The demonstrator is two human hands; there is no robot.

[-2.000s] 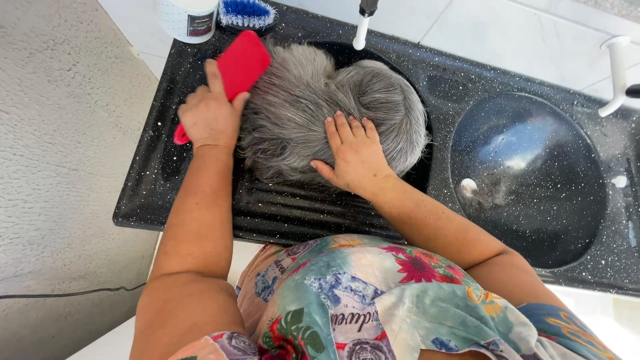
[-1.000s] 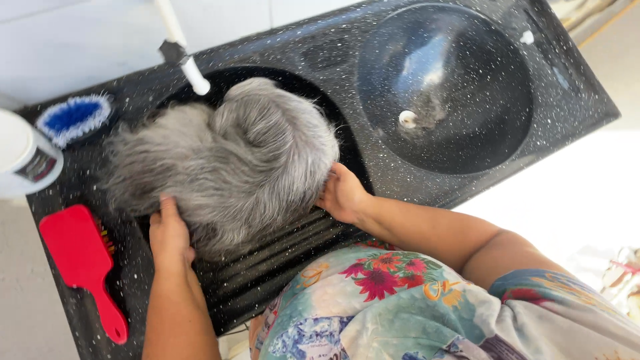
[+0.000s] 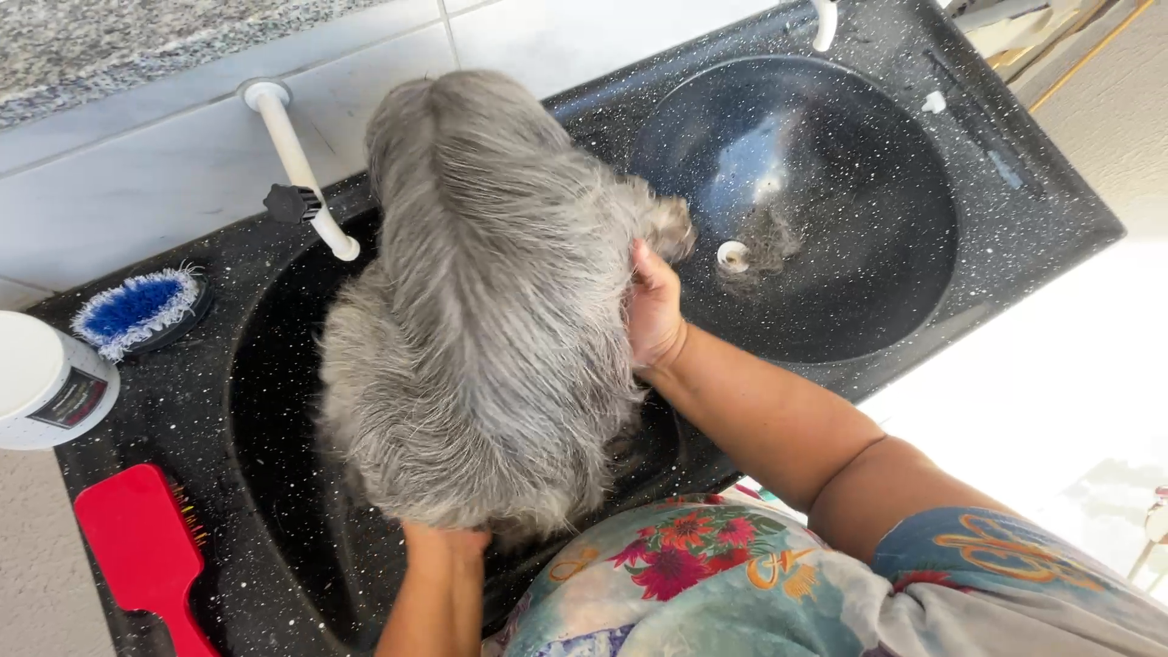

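A long-haired grey dog [image 3: 493,301] is over the left basin of a black speckled double sink [image 3: 995,265], its back turned up and one paw reaching over the edge of the right basin. My right hand [image 3: 653,306] holds the dog's side near that paw, thumb up against the fur. My left hand [image 3: 445,540] is under the dog's rear end; its fingers are hidden beneath the fur. A red paddle brush [image 3: 141,538] lies bristles down on the sink top at the lower left.
A blue and white scrub brush [image 3: 137,310] and a white tub [image 3: 50,383] stand at the left. A white tap [image 3: 301,173] juts over the left basin, another [image 3: 824,23] over the right. Loose hair [image 3: 766,245] lies by the right drain.
The red brush, in my left hand two seconds ago, lies on the sink top. Both hands have taken hold of the dog, which has turned from lying sideways to facing the tiled wall.
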